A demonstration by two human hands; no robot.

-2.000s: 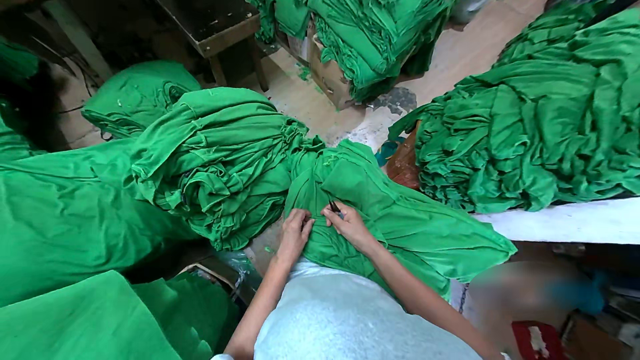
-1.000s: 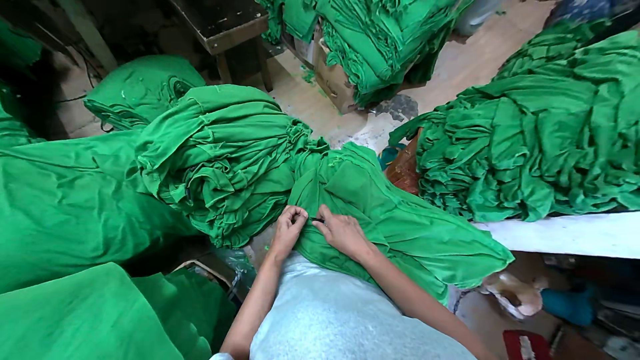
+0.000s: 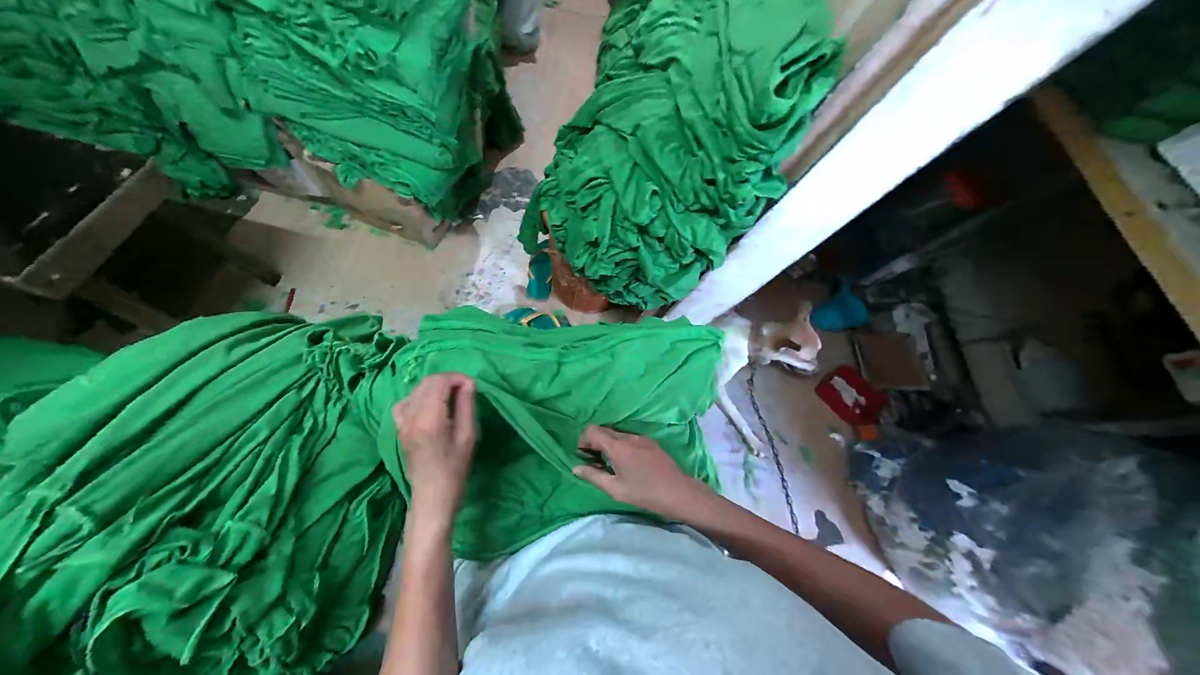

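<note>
A green cloth garment or fabric piece [image 3: 581,375] lies spread across my lap, with a raised fold between my hands. My left hand [image 3: 437,431] pinches the cloth near its gathered left part. My right hand [image 3: 633,466] is at the fold's right end, fingers curled around a small dark tool, whose kind I cannot tell. To the left, a large bunched heap of green fabric [image 3: 216,469] adjoins the piece on my lap.
Piled green fabric stands at the upper left [image 3: 356,94] and upper middle [image 3: 684,141]. A white ledge [image 3: 900,141] runs diagonally at the right. Beyond the lap are teal sandals [image 3: 539,274], a light-coloured animal [image 3: 736,352], a chain [image 3: 771,450] and a red object [image 3: 850,394].
The view has swung to the right. My hands, close together a second ago, are now farther apart, with a fold of cloth raised between them.
</note>
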